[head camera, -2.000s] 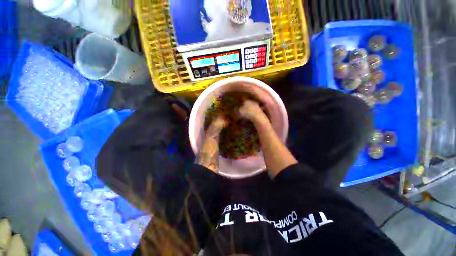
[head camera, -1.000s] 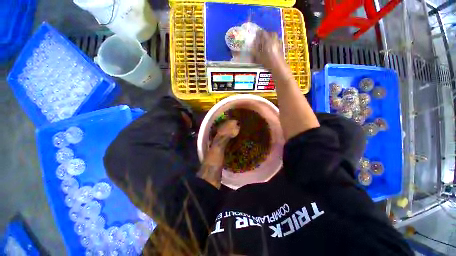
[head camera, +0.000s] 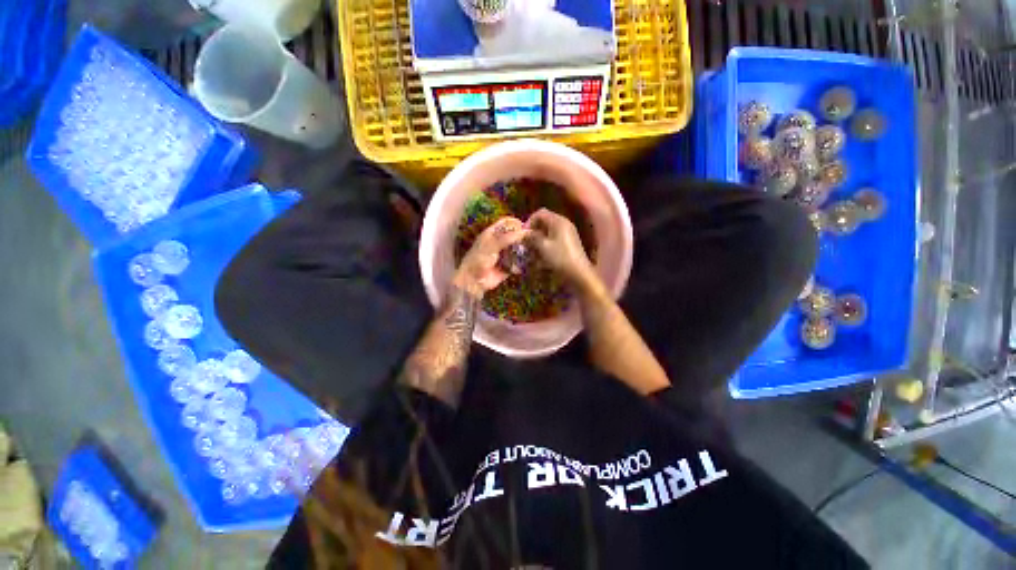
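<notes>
The pink bucket (head camera: 437, 251) stands between my legs with small multicoloured beads (head camera: 535, 301) in it. My left hand (head camera: 488, 256) is curled around a clear ball (head camera: 516, 258) just above the beads. My right hand (head camera: 559, 244) meets it from the right, its fingertips at the ball's upper side; the fingers hide most of the ball. The digital scale (head camera: 518, 102) is beyond the bucket, with a speckled ball (head camera: 485, 9) on its platform, cut by the top edge.
The scale sits on a yellow crate (head camera: 652, 84). Clear balls (head camera: 228, 401) lie in the left blue tray (head camera: 123, 323). Speckled balls are in the right blue tray (head camera: 880, 251). A translucent jug (head camera: 262, 89) and a blue tray of small clear pieces (head camera: 134, 139) are at upper left.
My right hand has moved from the scale platform back to the bucket. My left hand has risen from the beads, and both hands now meet at a ball. The camera view has shifted.
</notes>
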